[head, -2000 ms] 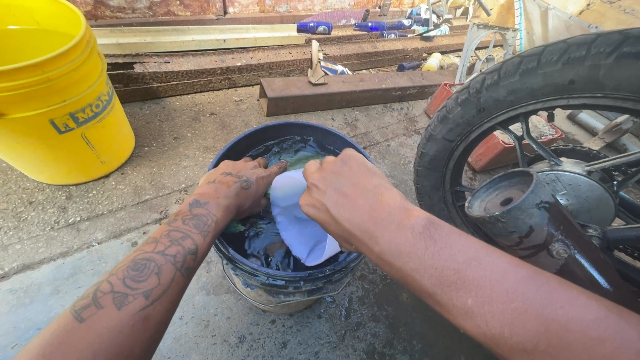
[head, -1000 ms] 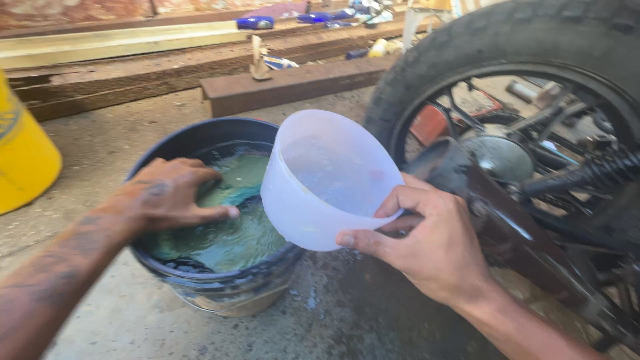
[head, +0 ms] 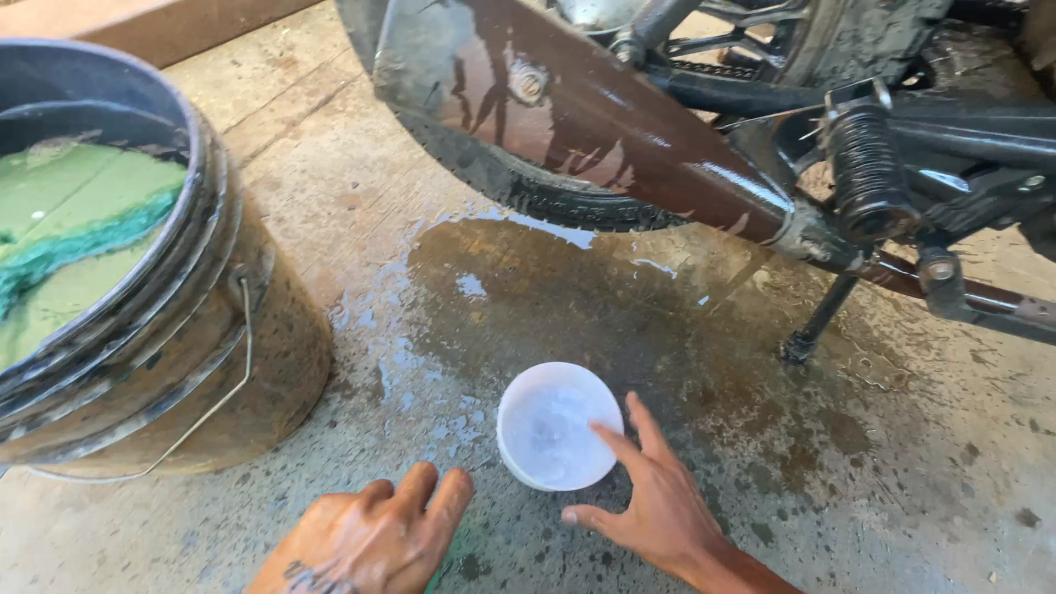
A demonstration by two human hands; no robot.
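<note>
A translucent white plastic tub [head: 559, 427] stands on the wet concrete floor at centre. My right hand [head: 656, 495] is at its right side, fingers spread, the index fingertip over the rim; whether it touches is unclear. My left hand [head: 371, 528], tattooed at the wrist, is lower left of the tub with its fingers curled down. A bit of green shows beneath it, too hidden to tell what it is. At the left stands a dirty dark bucket [head: 272, 363] of greenish water, with a teal mesh cloth [head: 91, 243] in it.
Across the top lies a motorcycle's wet brown exhaust muffler [head: 577, 124] in front of the rear tyre [head: 528, 186]. Its black kickstand [head: 817, 322] reaches the floor at right. A puddle [head: 536, 289] spreads below the muffler. A rusty beam [head: 165, 29] runs along the top left.
The tub, held in my right hand a second ago, is now on the floor with the hand spread beside it. My left hand has left the bucket. The view has swung right and down.
</note>
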